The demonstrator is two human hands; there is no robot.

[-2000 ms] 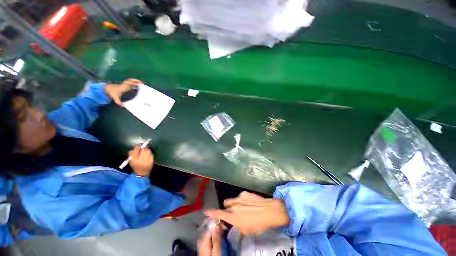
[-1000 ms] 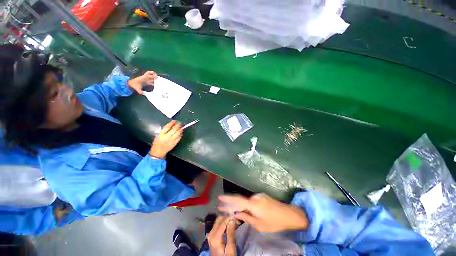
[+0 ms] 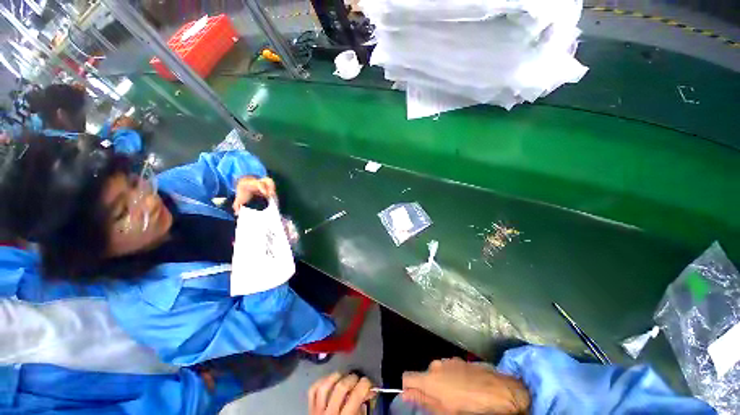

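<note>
My left hand [image 3: 341,395] is at the bottom edge, partly cut off. My right hand [image 3: 466,389] is beside it on the right, in a light blue sleeve. A short, thin whitish strip [image 3: 389,391] spans the gap between their fingers, and both hands pinch it. Its ends are hidden in the fingers. A small dark part shows at my left fingers, too small to name. On the bench [image 3: 535,194] lie a pile of tiny brownish pins [image 3: 498,239], a small clear bag with a white label [image 3: 404,221] and a twisted plastic bag [image 3: 428,263].
A dark slim tool [image 3: 581,332] and a large clear bag [image 3: 706,324] lie at the right. A neighbour in blue [image 3: 187,300] sits at the left, holding a white sheet [image 3: 262,250]. White sheets [image 3: 475,53] are stacked beyond the green belt [image 3: 487,154]. A red crate [image 3: 195,47] stands at the back left.
My hands have drawn apart sideways, with the thin strip now showing between them. The neighbour's sheet is lifted off the bench towards the body. The view has shifted, so bench items appear further right and lower.
</note>
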